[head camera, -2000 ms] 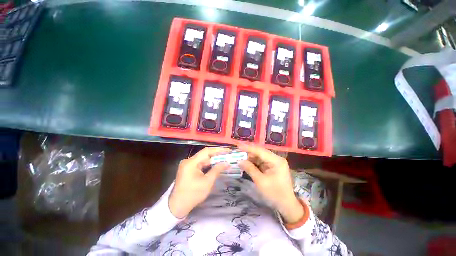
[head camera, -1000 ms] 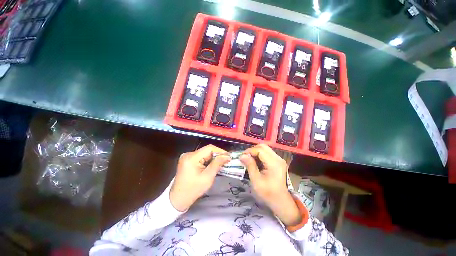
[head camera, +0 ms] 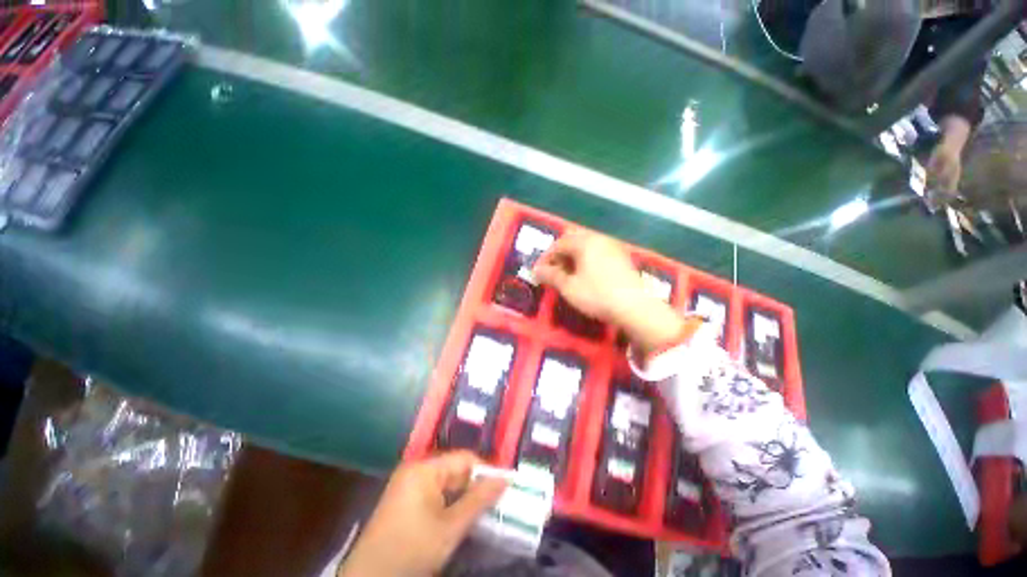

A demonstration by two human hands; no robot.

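Note:
The red turnover tray (head camera: 431,419) lies on the green bench, with black handsets in its slots. My right hand (head camera: 591,276) is over the back row, its fingertips pinched at the far-left handset (head camera: 520,291); whether a small label is between them I cannot tell. My right forearm covers several slots. My left hand (head camera: 422,513) holds the label strip (head camera: 523,509), white with green bars, at the tray's front edge, below a front-row handset (head camera: 550,411).
A grey-black blister tray (head camera: 85,118) lies at the upper left, with a red tray partly behind it. A white ribbon (head camera: 944,434) curls over the bench at right. Clear plastic film (head camera: 135,473) is at lower left. Another person's hand (head camera: 946,169) shows across the line.
My hands have parted. The right has moved from the lap up and forward over the tray's back row; the left keeps the strip near the front edge. The view has shifted, and the tray appears lower.

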